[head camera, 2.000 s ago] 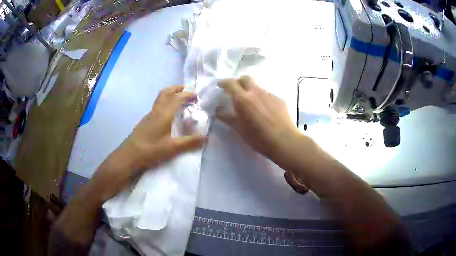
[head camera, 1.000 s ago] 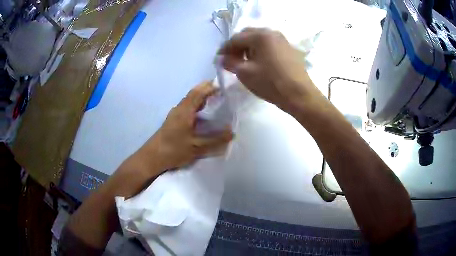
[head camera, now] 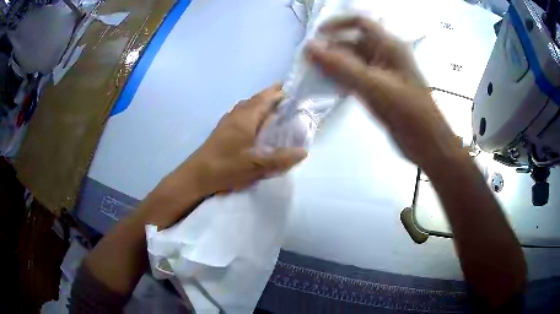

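Observation:
A long white cloth strip (head camera: 233, 236) runs from the top middle of the view down over the table's front edge, crumpled between my hands. My left hand (head camera: 248, 141) is around its middle part, thumb to the right and fingers at the far side, with gathered cloth in its grip. My right hand (head camera: 374, 73) is above and to the right, blurred, over the upper part of the cloth. Its fingers are bent at the cloth; whether they pinch it I cannot tell.
The white sewing machine head (head camera: 513, 92) is at right, with its bed plate (head camera: 436, 211) below. A brown-olive tab (head camera: 414, 225) sits at the plate's corner. A grey ruler (head camera: 362, 291) lines the front edge. Blue tape (head camera: 147, 64) and brown board (head camera: 73, 129) are at left.
My right hand has moved up and right from beside my left hand. The machine and table have shifted right in view, and the cloth between my hands is more bunched.

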